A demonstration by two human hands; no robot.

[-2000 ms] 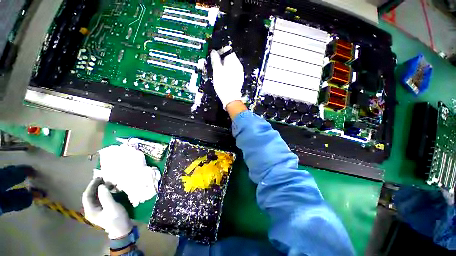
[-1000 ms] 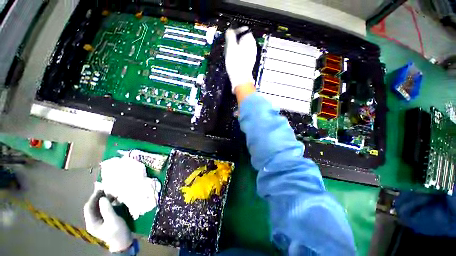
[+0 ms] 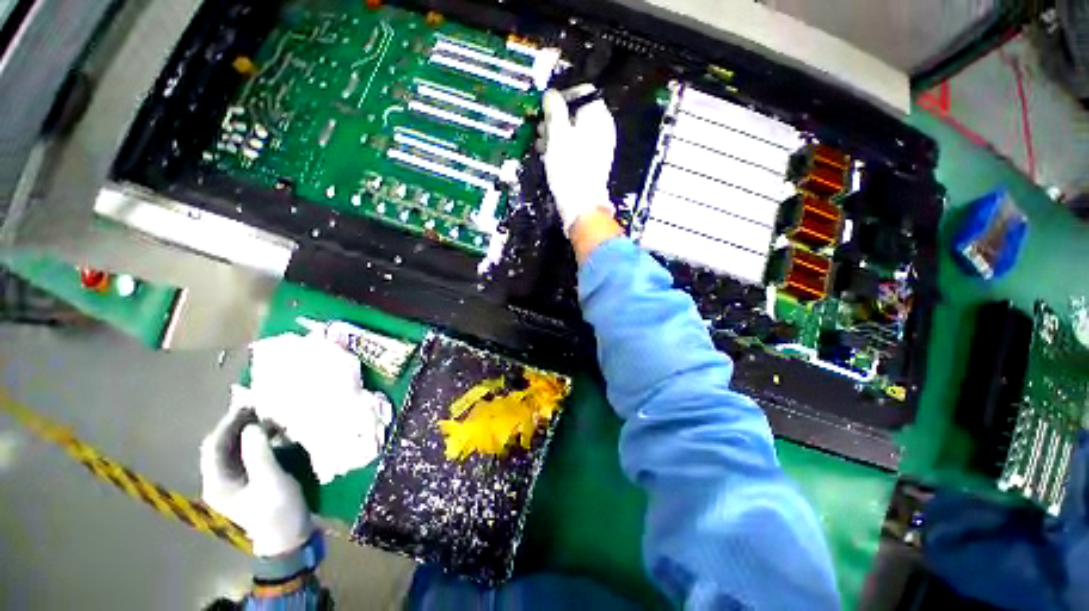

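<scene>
A long black carrier frame holds a green circuit board with white strips at left and a component side with a pale ribbed block at right. My gloved right hand is over the dark strip between them, near the green board's upper right edge. A thin dark tool, seemingly black tweezers, shows at its fingertips; its tip is unclear. My gloved left hand is low at left beside a crumpled white cloth, thumb and fingers apart.
A white-speckled black plate bears a yellow clump. A small labelled tube lies behind the cloth. At right are a blue bin of small pieces and another green board. A blue-clothed person's part shows at lower right.
The view has shifted. My right hand has moved farther up the dark strip, then slightly back towards the green board. My left hand has stayed beside the cloth.
</scene>
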